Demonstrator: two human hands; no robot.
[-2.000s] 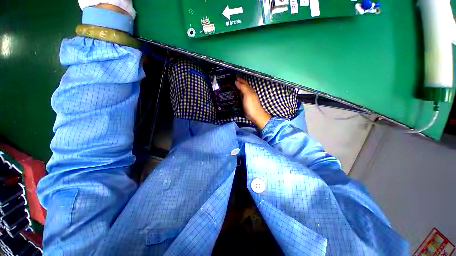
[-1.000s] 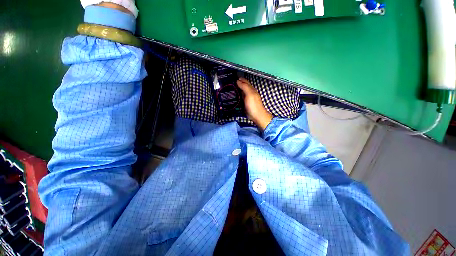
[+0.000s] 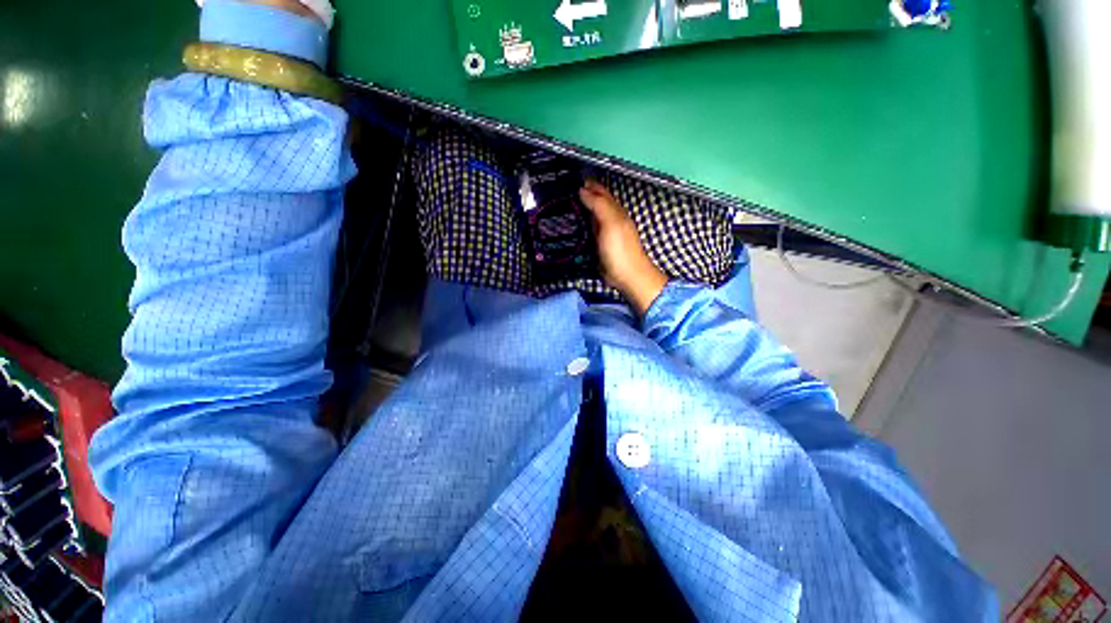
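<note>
A dark mobile phone [image 3: 554, 225] lies at lap level on checked cloth, its screen mostly black with faint pinkish marks. My right hand [image 3: 619, 250], bare, holds it by its right edge. My left arm reaches up to the top edge; only the wrist and a sliver of white glove [image 3: 319, 7] show, and the fingers are cut off by the frame. A green circuit board [image 3: 634, 24] lies on the green bench top [image 3: 780, 134], cut off by the top edge.
A white tube [image 3: 1084, 110] with a green end and thin hose lies at the bench's right end. At the lower left, a red strip [image 3: 79, 426] borders rows of black cylinders. The bench edge runs diagonally above my lap.
The board and my left wrist sit slightly higher in the picture, and less of the white glove shows. The phone appears slightly more upright, still in my right hand.
</note>
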